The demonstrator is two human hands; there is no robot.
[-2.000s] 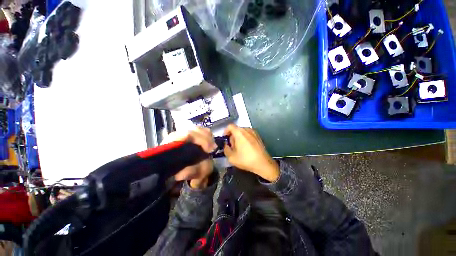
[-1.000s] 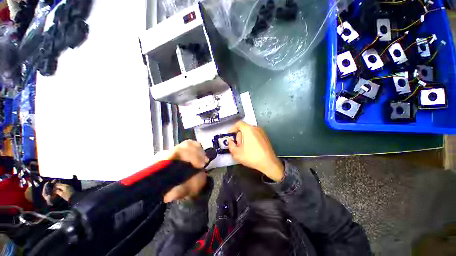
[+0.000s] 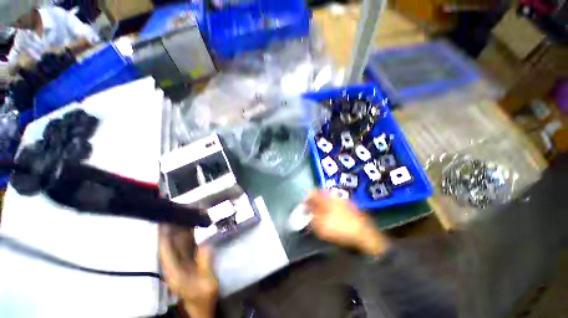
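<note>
The electric screwdriver, black with a red strip, lies across the left side, its tip beside the screw feeder. My left hand is blurred under the screwdriver's front end, thumb apart; the screwdriver hides its fingertips, so a grip cannot be told. My right hand is blurred over the green bench, in front of the blue bin of silver-faced motors. A whitish blurred patch shows at its fingertips; whether it is a held part or glare cannot be told. The white pad lies before the feeder.
A clear bag with black parts lies behind the feeder. White sheets with black units are at left. Shiny metal parts lie at far right. More blue bins stand behind. A person is at the upper left.
The view has swung up and widened. My right hand has moved off the pad toward the blue bin. The black unit no longer shows on the pad. The screwdriver has moved up and left of the pad.
</note>
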